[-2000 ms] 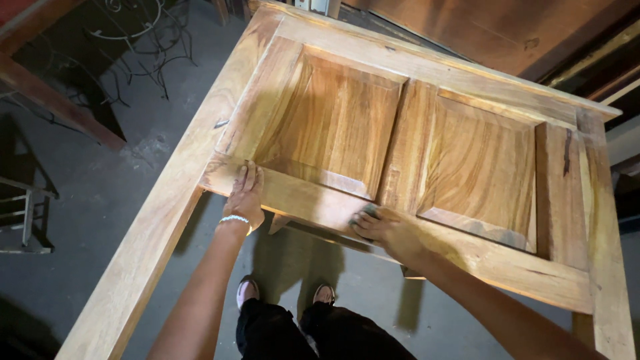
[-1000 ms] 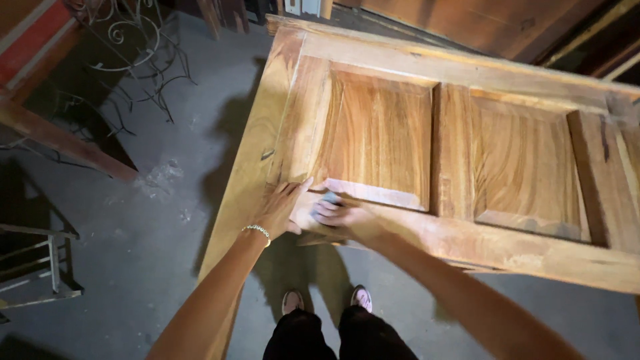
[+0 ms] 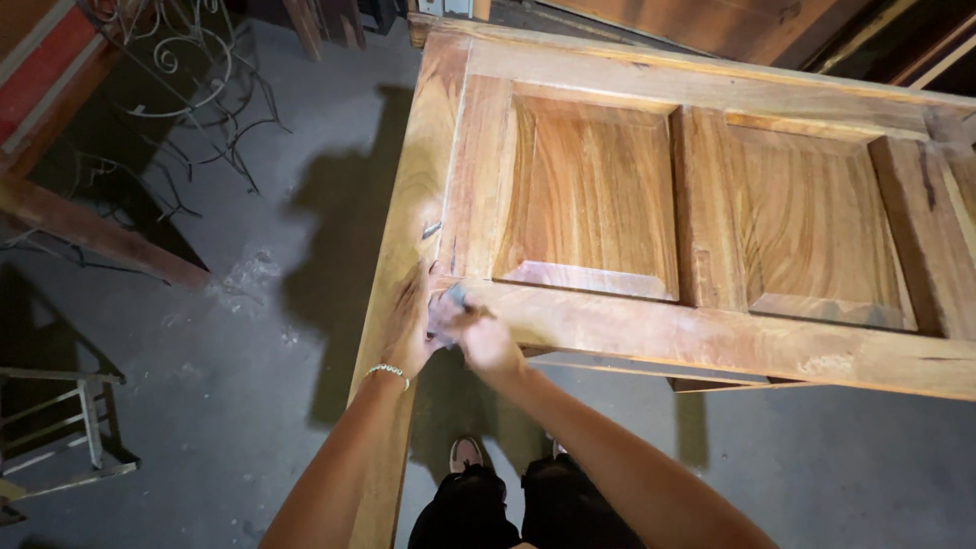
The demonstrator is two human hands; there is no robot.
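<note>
A wooden frame with raised panels (image 3: 591,198) lies before me, its lower rail (image 3: 648,328) meeting a long side post (image 3: 415,168) at the left. My left hand (image 3: 412,324), with a beaded bracelet on the wrist, rests on the post at this joint; whether it grips the edge cannot be told. Close beside it, my right hand (image 3: 480,328) is closed on a small grey-blue pad (image 3: 456,296), perhaps sandpaper, pressed to the rail's left end. The right hand is blurred, and its fingertips are partly hidden.
Scrolled metal wirework (image 3: 191,84) stands on the floor at upper left, near a wooden beam (image 3: 99,229). A small metal frame with rungs (image 3: 88,419) is at lower left. Wooden boards (image 3: 686,23) lie behind the panelled piece. My feet are below the rail.
The right hand has moved left along the rail with the pad, up to the left hand at the corner. The left hand has shifted from the rail onto the side post. The view has moved left.
</note>
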